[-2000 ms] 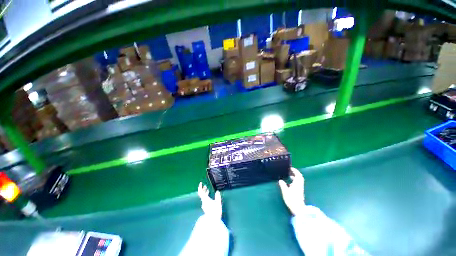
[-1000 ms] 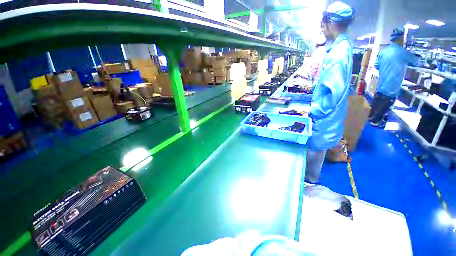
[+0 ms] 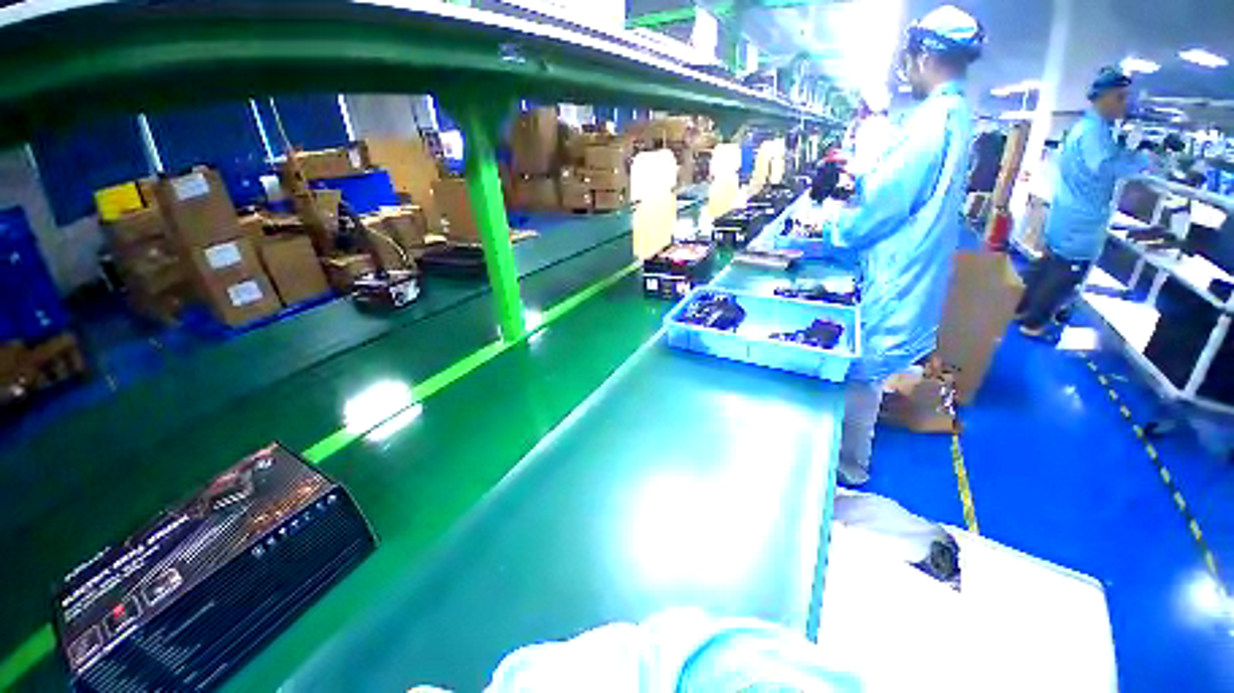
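A closed retail box (image 3: pixel 217 569) with black printing, fine print and icons lies on the green conveyor belt at the lower left. No hand touches it. Pale blue sleeves show at the bottom edge of the picture. Neither my left hand nor my right hand can be made out. The smooth green worktop (image 3: pixel 568 542) lies beside the belt.
A blue parts bin (image 3: pixel 762 355) with dark bundles stands on the worktop. Open boxes (image 3: pixel 678 268) stand on the belt beyond it. A person in a light blue coat (image 3: pixel 909 230) stands at the line; another (image 3: pixel 1079 196) is farther right. A green post (image 3: pixel 491 224) rises behind the belt.
The view has swung right since the first frame, where both hands were at the box. Since the second frame, the box has shifted slightly left in view and the sleeves remain at the bottom edge.
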